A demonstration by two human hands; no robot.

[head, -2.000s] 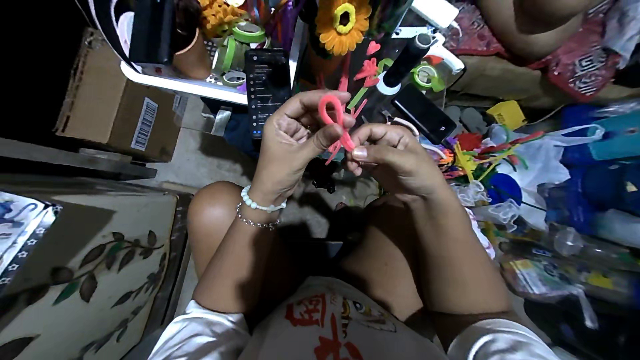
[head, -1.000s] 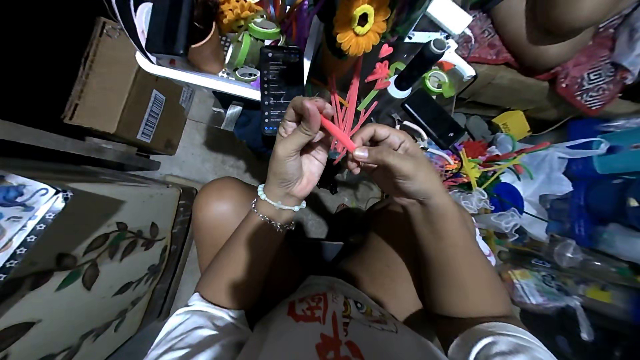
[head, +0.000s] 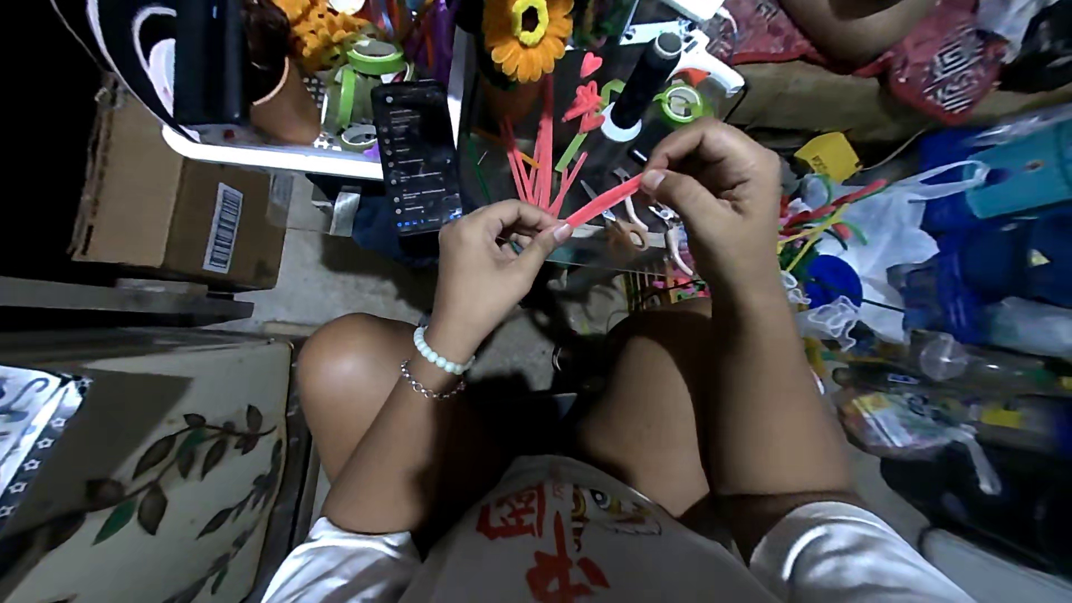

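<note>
A pink pipe cleaner (head: 605, 203) is stretched between my two hands, slanting up to the right. My left hand (head: 494, 264) pinches its lower end between thumb and forefinger; my right hand (head: 718, 197) pinches the upper end. Just beyond it, more pink pipe cleaners (head: 543, 163) lie fanned on the dark glass tabletop. Pink heart and loop shapes (head: 584, 100) sit near a black spool (head: 646, 79). Scissors with orange-brown handles (head: 626, 235) and pliers with pale handles (head: 677, 249) rest behind my right hand, partly hidden.
A smartphone (head: 416, 159) with a lit screen leans at the white tray's edge (head: 276, 157). Green tape rolls (head: 374, 57), an orange flower (head: 528, 38) and a white glue gun (head: 703, 63) are at the back. A cardboard box (head: 180, 201) stands left; coloured pipe cleaners (head: 825, 219) and plastic bags lie right.
Two seconds ago the pink piece was bent in a loop between my fingers; now it is drawn out straight. My right hand has moved up and away from my left.
</note>
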